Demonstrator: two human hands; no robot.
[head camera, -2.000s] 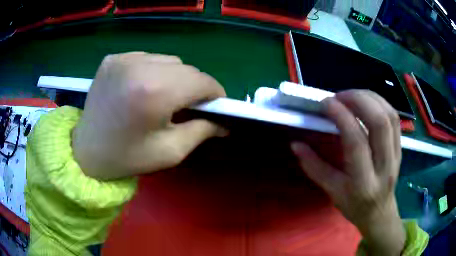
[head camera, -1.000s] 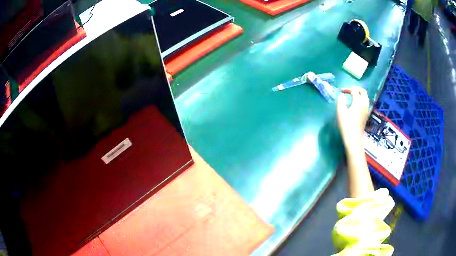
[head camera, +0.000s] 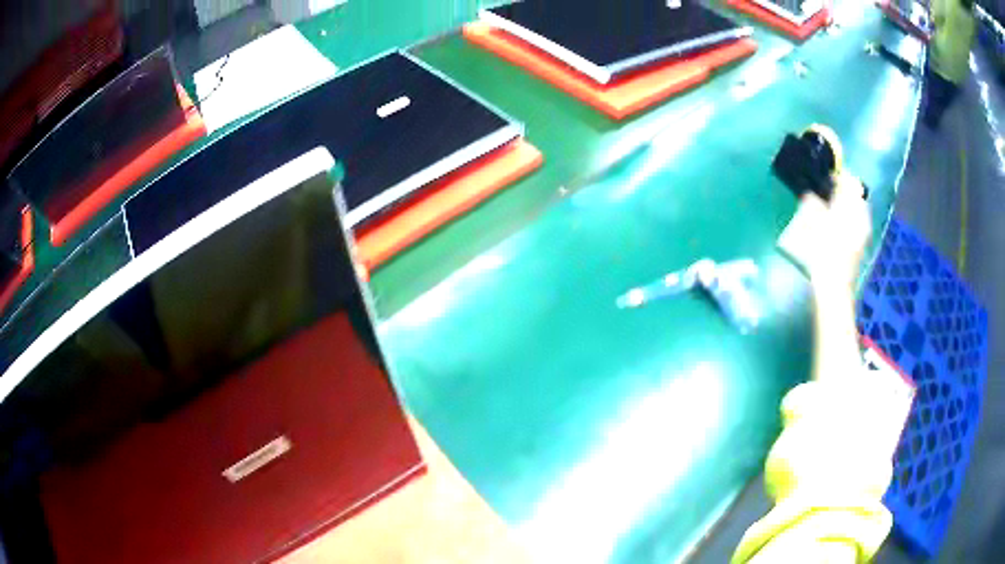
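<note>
A glossy black screen panel (head camera: 209, 386) with a white top edge stands tilted at the left, its lower edge by a red-orange foam pad (head camera: 424, 518). A small white label (head camera: 257, 458) is on it, and it reflects red foam. My right hand (head camera: 840, 229) is blurred, reaching over the bench's right side at a small black tape dispenser (head camera: 808, 163). Its fingers overlap the dispenser's near side; whether they grip anything cannot be told. My left hand is not in view.
Crumpled translucent film (head camera: 716, 289) lies on the green bench (head camera: 529, 375). More black screens (head camera: 413, 127) rest on foam pads behind. A blue plastic pallet (head camera: 931, 331) is beside the bench at right. A person (head camera: 950, 44) is at the far top right.
The view has shifted. My right hand has moved from beside the film to the tape dispenser. Two seconds ago both hands were on a white-edged unit; my left hand has left the view.
</note>
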